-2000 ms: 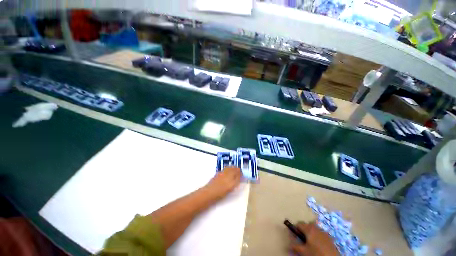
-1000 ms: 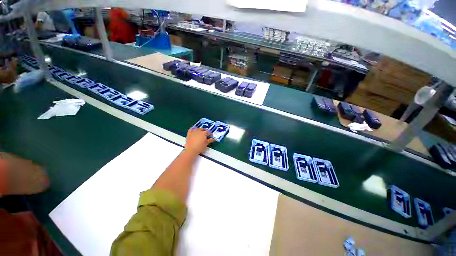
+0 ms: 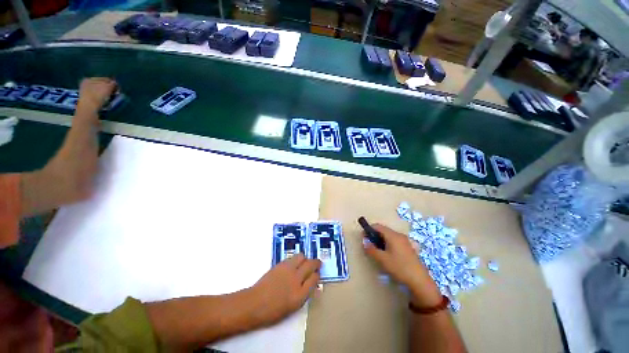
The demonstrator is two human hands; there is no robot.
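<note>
Two plastic housings with pale blue rims and dark insides lie side by side where the white sheet meets the brown board, the left one (image 3: pixel 288 238) and the right one (image 3: pixel 328 249). My left hand (image 3: pixel 293 283) rests on their near edge, its fingers on the lower part of the left housing and touching the right one. My right hand (image 3: pixel 400 258) is over the brown board and holds a black pen-like tool (image 3: pixel 372 233), its end pointing up and left. A loose pile of light-blue pieces (image 3: pixel 445 255) lies beside my right hand.
The green conveyor belt (image 3: pixel 234 131) carries several housings (image 3: pixel 372 142). Another person's arm (image 3: pixel 72 152) reaches over the belt at left. The white sheet (image 3: pixel 186 214) and brown board (image 3: pixel 510 310) lie in front. A bag of blue pieces (image 3: pixel 562 214) and white roll (image 3: pixel 610 148) are at right.
My left hand has come back from the belt to the sheet's edge with two housings. My right hand and the tool are back in view. Another person's arm now reaches over the belt at left.
</note>
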